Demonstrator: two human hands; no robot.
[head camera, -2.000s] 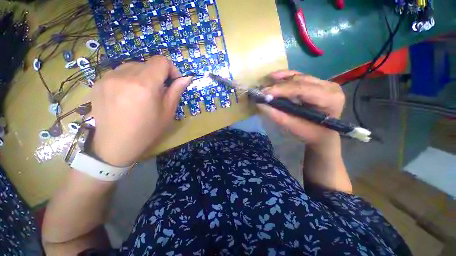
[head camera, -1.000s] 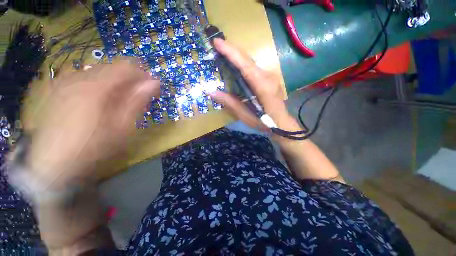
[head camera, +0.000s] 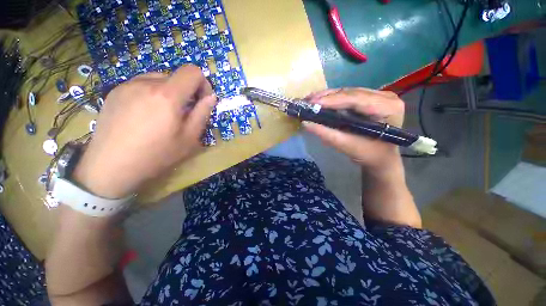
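Observation:
The blue PCB panel (head camera: 161, 36) lies on a shiny tan board, its lower part partly covered by my left hand. My left hand (head camera: 146, 122) has thumb and forefinger pinched over the panel on what looks like a thin dark wire lead, mostly hidden by the fingers. My right hand (head camera: 359, 119) holds the black soldering iron (head camera: 353, 124), its metal shaft pointing left and its tip at the panel's lower right, just right of my left fingertips. Wire leads with small white discs (head camera: 76, 91) lie spread left of the panel.
A dark bundle of leads (head camera: 9, 69) is at the far left. Red-handled pliers or cutters (head camera: 346, 34) lie on the green mat (head camera: 395, 42) at upper right. Black cables hang beyond my right hand. A red stool (head camera: 464, 60), a blue bin (head camera: 509, 69) and cardboard (head camera: 479, 230) are lower down.
My left hand has come back right over the panel from the leads side, now pinched. My right hand has swung the iron from pointing up to pointing left, tip at the panel.

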